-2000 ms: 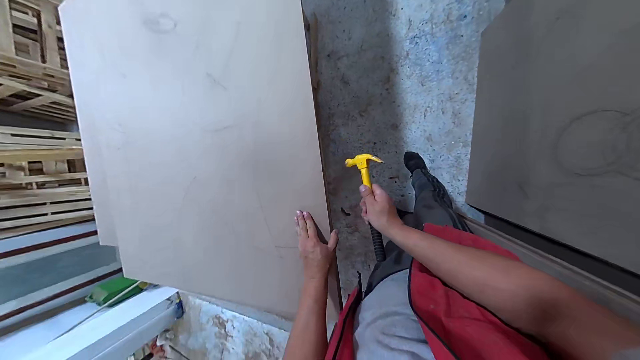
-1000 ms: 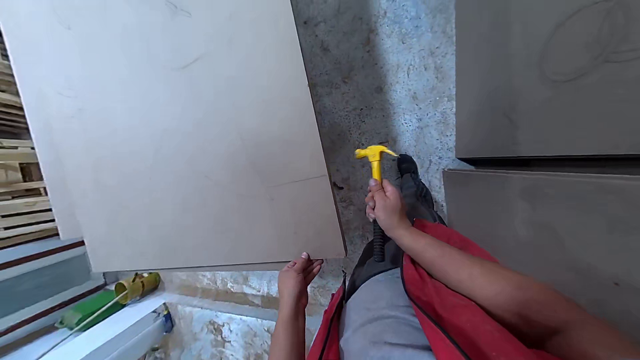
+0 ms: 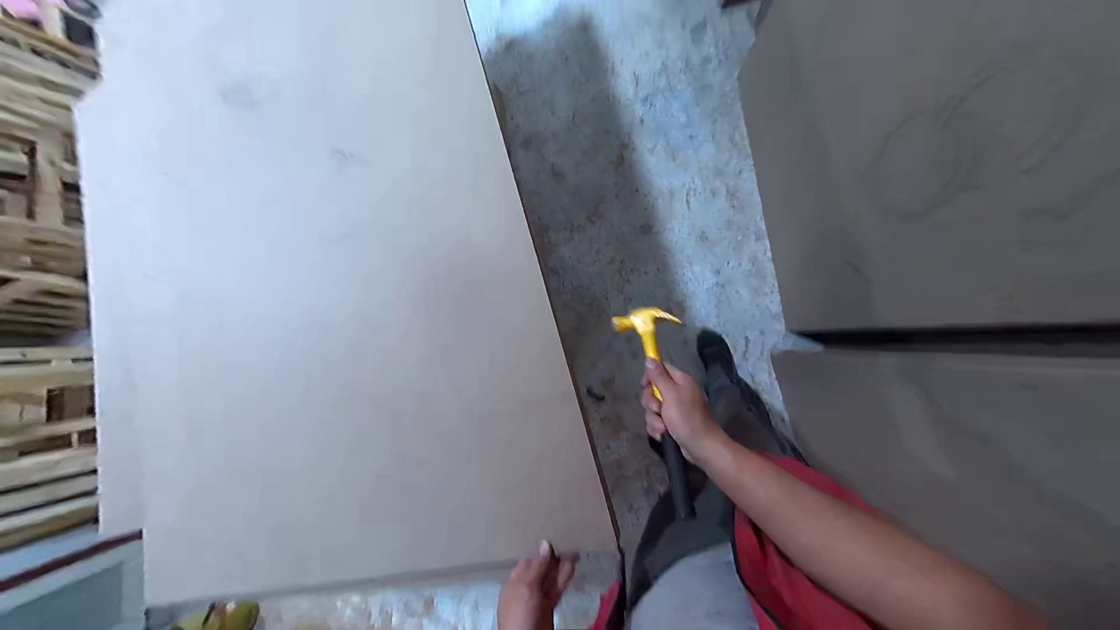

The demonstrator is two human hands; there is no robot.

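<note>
My right hand [image 3: 678,407] is closed around the handle of a yellow claw hammer [image 3: 646,325], whose head points away from me and whose grip is black. At the bottom, my left hand [image 3: 535,584] is at the near edge of a large pale flat board [image 3: 350,332], close to its near right corner. Its fingers are partly bent at the edge; whether they grip it cannot be told.
Stacked wooden pallets [image 3: 44,411] stand along the left. Large dark boards [image 3: 945,175] lie at the right, a gap between them. Concrete floor [image 3: 604,175] runs between the boards. A yellow-green object [image 3: 229,616] is at the bottom left.
My left hand has moved from the top of the pale board near its right side to its near edge. The hammer stays in my right hand. The view has shifted.
</note>
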